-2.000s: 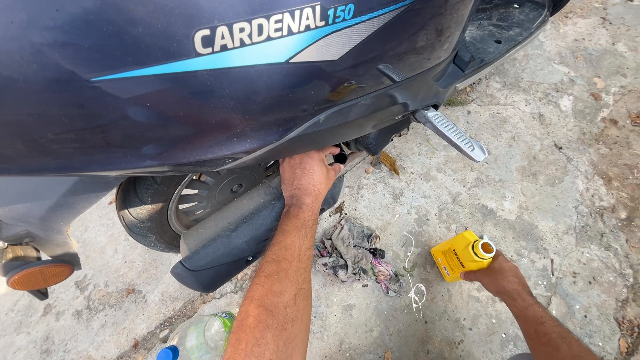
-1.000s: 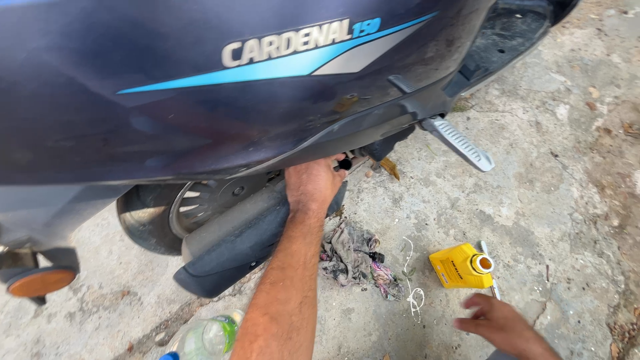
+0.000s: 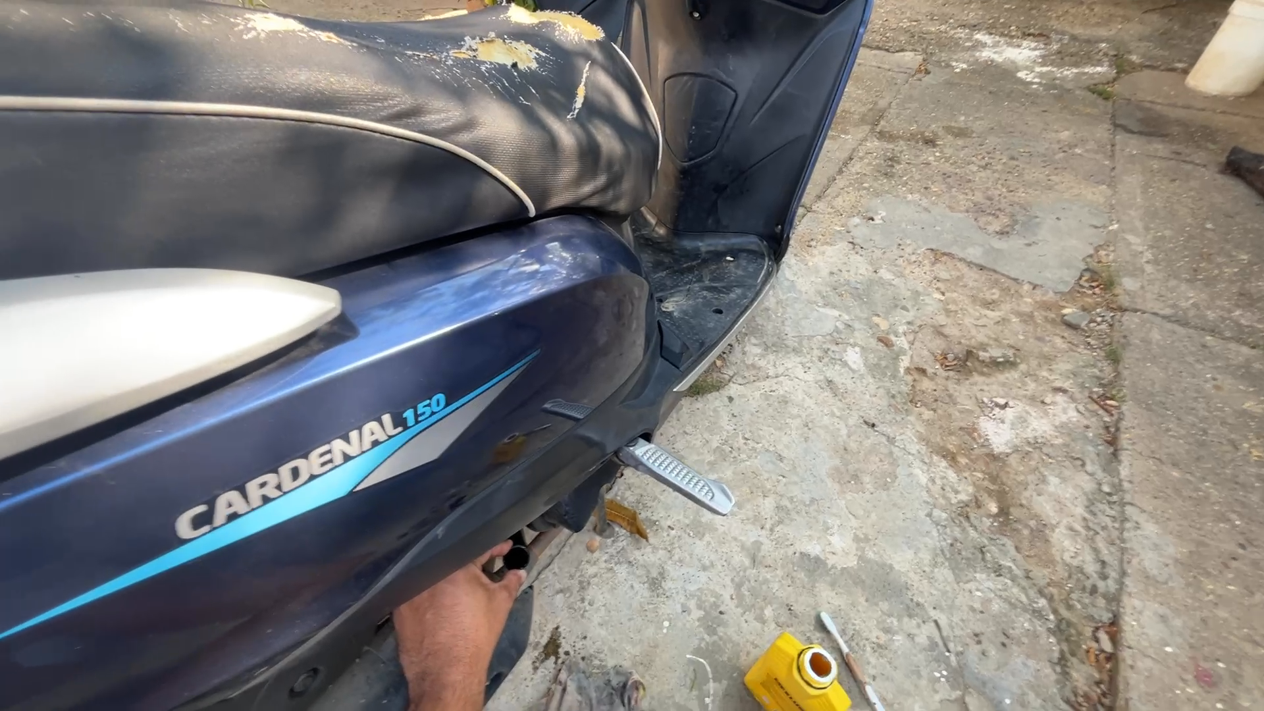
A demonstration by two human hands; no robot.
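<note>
A dark blue scooter [image 3: 395,395] with a worn black seat [image 3: 346,109] fills the left side. Below its side panel, my left hand [image 3: 459,622] has its thumb and fingers closed around a small black round part [image 3: 515,556], which looks like a cap or a tube mouth. Its exact kind cannot be told. On the concrete at the bottom, an uncapped yellow plastic bottle [image 3: 790,674] stands with its round mouth facing up. My right hand is out of the frame. A dirty rag [image 3: 592,688] shows partly at the bottom edge.
A silver footrest [image 3: 681,476] juts out from the scooter above the concrete ground [image 3: 770,563]. A thin stick-like tool [image 3: 849,660] lies right of the bottle. Beneath the scooter is a brown leaf [image 3: 626,518]. A whitish bucket [image 3: 1229,54] stands at the top right.
My right hand held the yellow bottle, let it go on the ground, and has now left the view. My left hand stays under the side panel. The view has swung up toward the seat.
</note>
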